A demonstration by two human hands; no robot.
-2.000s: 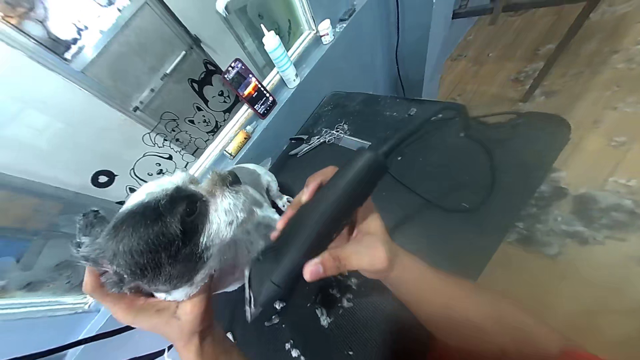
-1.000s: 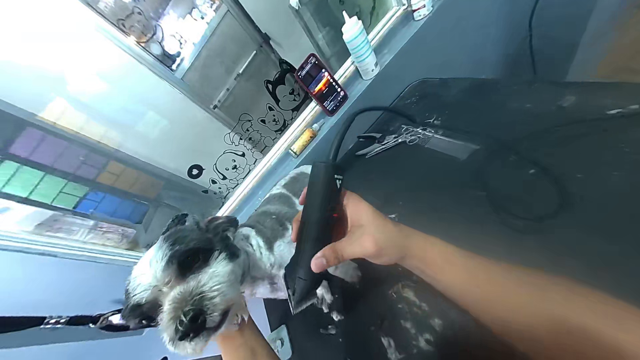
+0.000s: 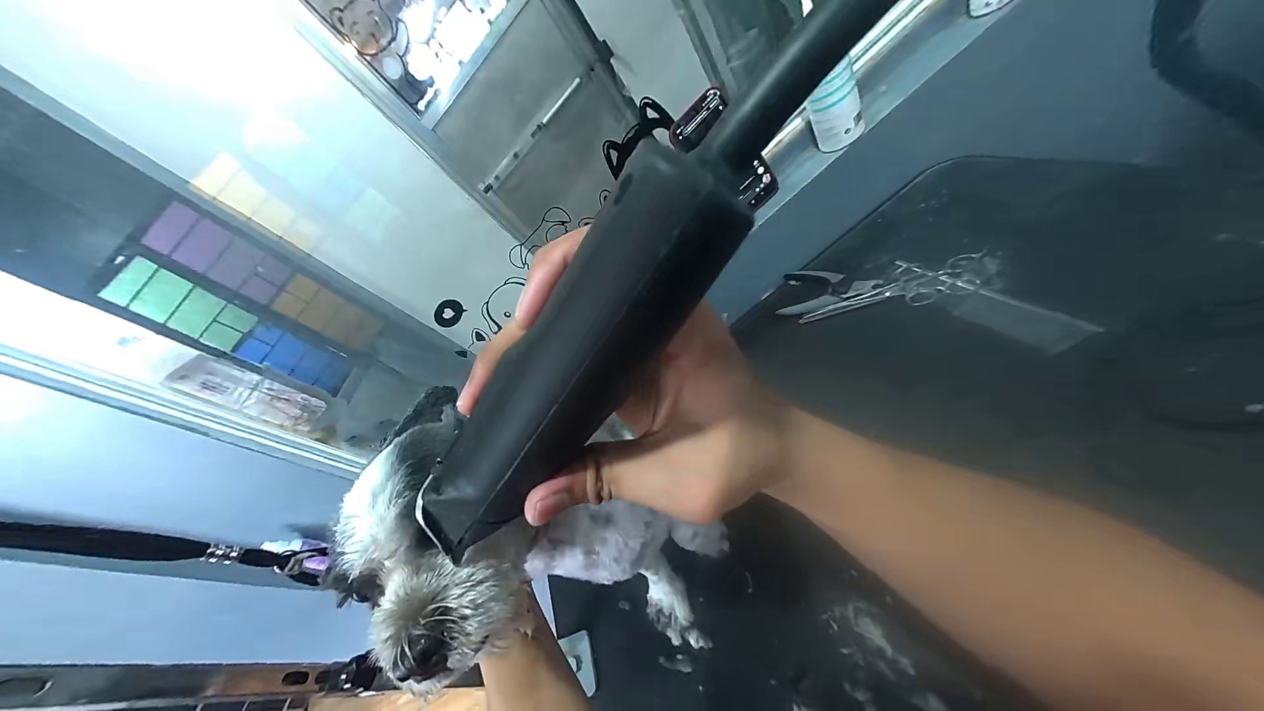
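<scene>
My right hand (image 3: 681, 434) grips a black electric hair clipper (image 3: 592, 336), its thick cord rising to the top. The clipper's lower end overlaps the head of a grey and white dog (image 3: 434, 583), whose muzzle points down in the view. Whether the blade touches the fur cannot be told. The dog's trimmed body and a front leg (image 3: 671, 597) show behind my hand. The forearm of my left arm comes up from the bottom edge to below the dog's chin; the left hand itself is hidden behind the head.
A black grooming table (image 3: 987, 474) bears loose fur tufts (image 3: 869, 632), scissors (image 3: 839, 301) and a flat comb-like piece (image 3: 1027, 321). A black strap (image 3: 118, 543) reaches the dog's neck from the left. On the ledge stand a white bottle (image 3: 836, 109) and a phone (image 3: 698, 118), partly behind the cord.
The clipper has moved up to the dog's head from beside its chest and front leg, where it was a second ago. Two seconds ago my left hand showed under the dog's head; now it is hidden.
</scene>
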